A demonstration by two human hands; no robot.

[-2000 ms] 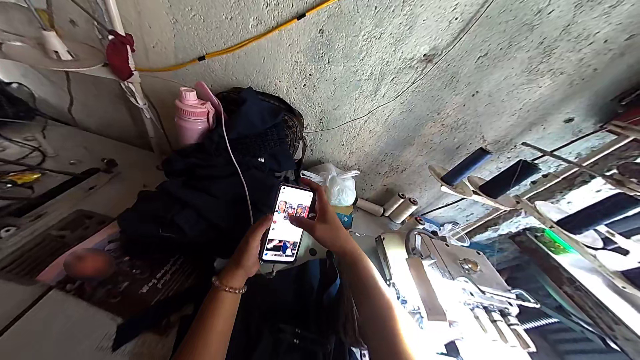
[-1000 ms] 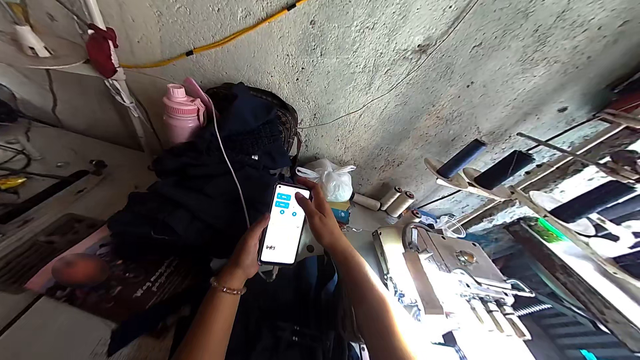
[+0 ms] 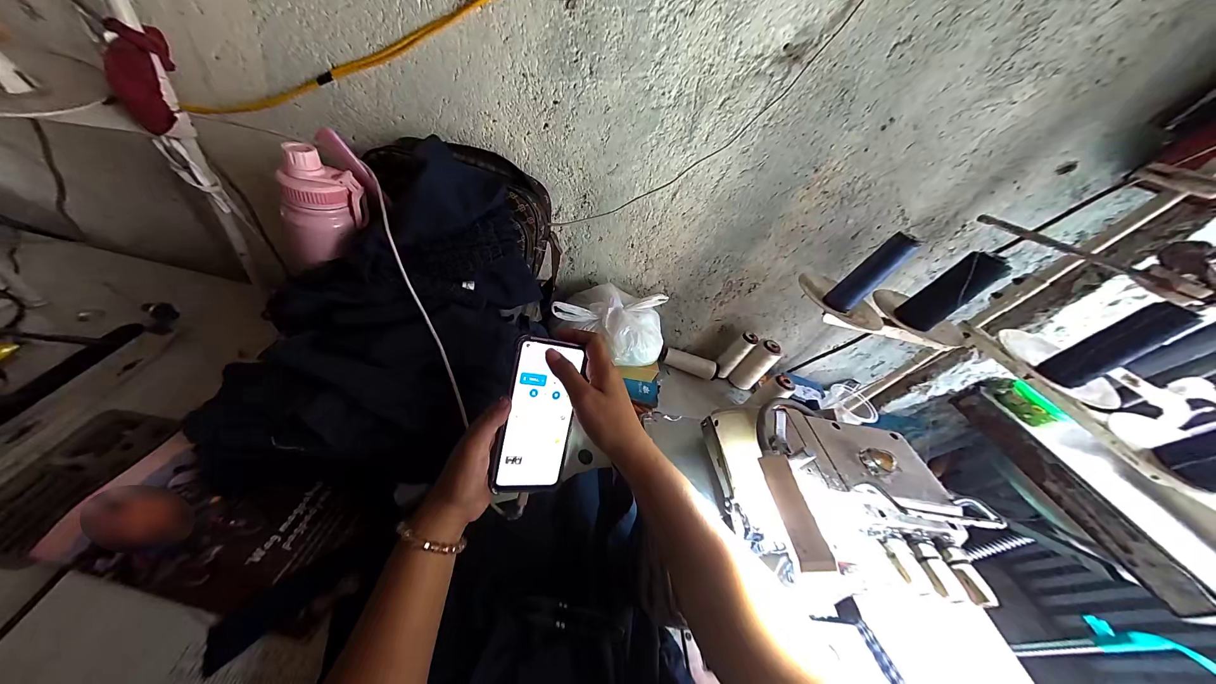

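Note:
A smartphone with a lit, mostly white screen is held upright between my two hands. My left hand grips its lower left edge, and a beaded bracelet sits on that wrist. My right hand wraps the upper right edge, with the thumb over the upper part of the screen. A white cable runs down over dark cloth and passes out of sight behind my left hand. The dark garments lie heaped just left of the phone, and more dark cloth is below it.
A pink bottle stands behind the heap. Beyond the phone are a tied white plastic bag and several thread cones. An industrial sewing machine is at right, under dark thread spools on a rack. A rough concrete wall rises behind.
The phone's screen has gone from a page with pictures to a mostly white page with blue elements. Both hands have kept hold of the phone, and my right thumb has moved toward the top of the screen.

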